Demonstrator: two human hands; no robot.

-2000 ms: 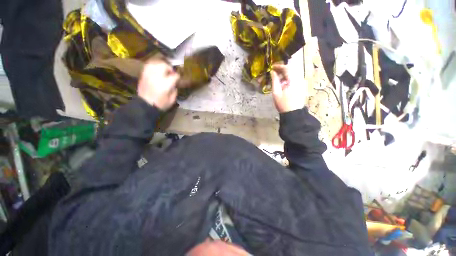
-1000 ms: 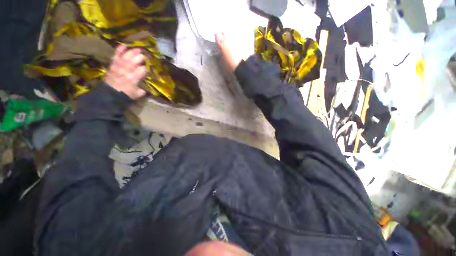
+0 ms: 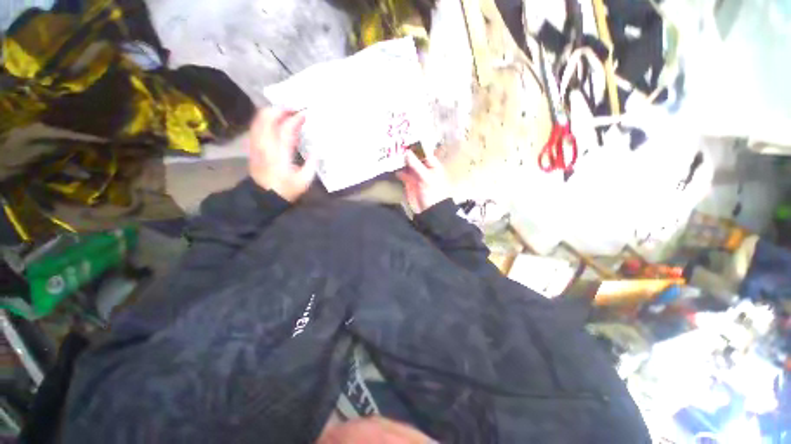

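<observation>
A white paper sheet (image 3: pixel 360 108) with red handwritten marks is held tilted over the front edge of the pale table. My left hand (image 3: pixel 282 152) grips its left edge. My right hand (image 3: pixel 423 178) grips its lower right corner. The crumpled gold and brown pieces (image 3: pixel 78 104) lie at the left of the table, and some hang over its front edge. More gold and brown fabric shows at the top, behind the paper, partly hidden by it.
Red-handled shears (image 3: pixel 558 147) lie at the right near strips of black and white scraps (image 3: pixel 637 74). A pale wooden stick (image 3: pixel 605 52) lies among the scraps. A green bag (image 3: pixel 78 267) is below the table at left. Mixed items (image 3: pixel 642 286) lie at the lower right.
My left hand has left the gold and brown pieces. Both hands now hold the paper sheet near my body. The view has shifted, and the shears show again.
</observation>
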